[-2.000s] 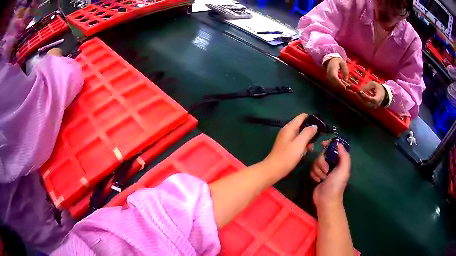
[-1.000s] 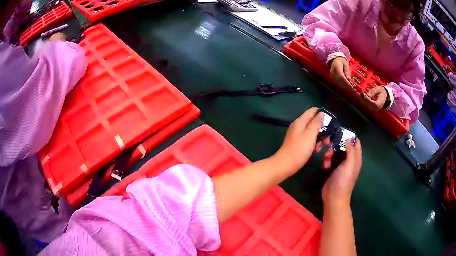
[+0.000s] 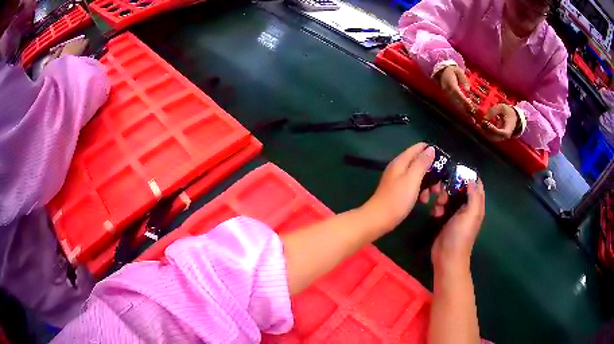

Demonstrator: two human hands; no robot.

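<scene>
My left hand [image 3: 404, 176] holds a black smartwatch [image 3: 439, 163] by its case; its display is lit with white digits, and a black strap [image 3: 365, 162] sticks out to the left behind the hand. My right hand [image 3: 462, 222] holds a second smartwatch [image 3: 463, 177] close beside the first; its display shows a bright white and bluish patch. Both watches are held above the dark green bench [image 3: 532, 259], screens facing up. Parts of their straps are hidden by my fingers. An empty-pocketed red tray [image 3: 350, 295] lies under my left forearm.
Another black watch [image 3: 362, 121] lies on the bench beyond my hands. Stacked red trays [image 3: 151, 134] with straps between them stand at left, beside a pink-sleeved person [image 3: 40, 148]. A person in pink [image 3: 495, 64] sits opposite, hands over a red tray [image 3: 532, 160]. Papers [image 3: 350, 27] lie at the back.
Both watches have turned from tilted, dark faces to upward-facing lit screens. Since one second ago, the left watch's display has gone from bright white to digits on black.
</scene>
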